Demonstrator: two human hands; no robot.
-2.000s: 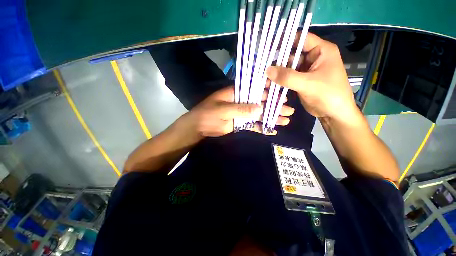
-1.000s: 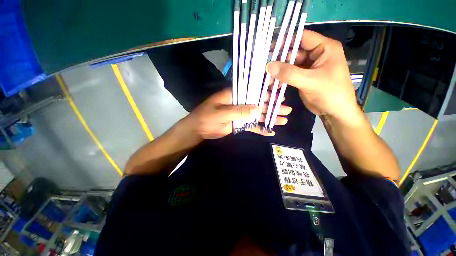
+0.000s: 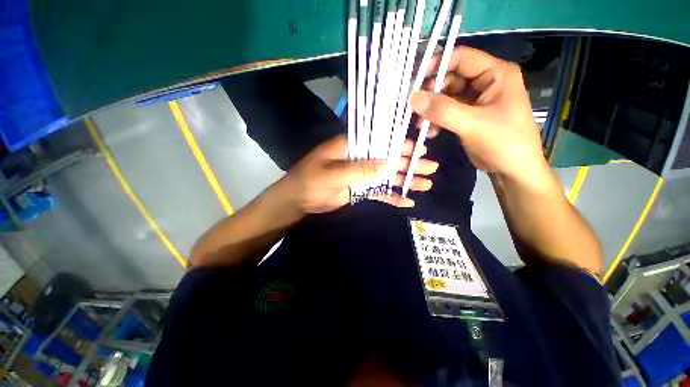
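Note:
A fanned bundle of several white wire leads stands upright over my lap, with dark grey sections near the top; their upper ends are cut off by the picture's edge. My left hand is closed on the lower part of the bundle, its thumb across the front and its fingers behind. Small dark ends show below the thumb. My right hand pinches a lead at the right side of the fan between thumb and fingers, a little apart from the rest. Its other fingers are partly hidden behind the leads.
The green bench top runs across the top, its edge just beyond my hands. A large blue bin is at the left bench edge. A dark crate is at the right. A badge hangs on my chest.
The gap in the fan has moved right: fewer leads stand apart at my right thumb, and more are gathered in the left group. My left hand has stayed nearly still.

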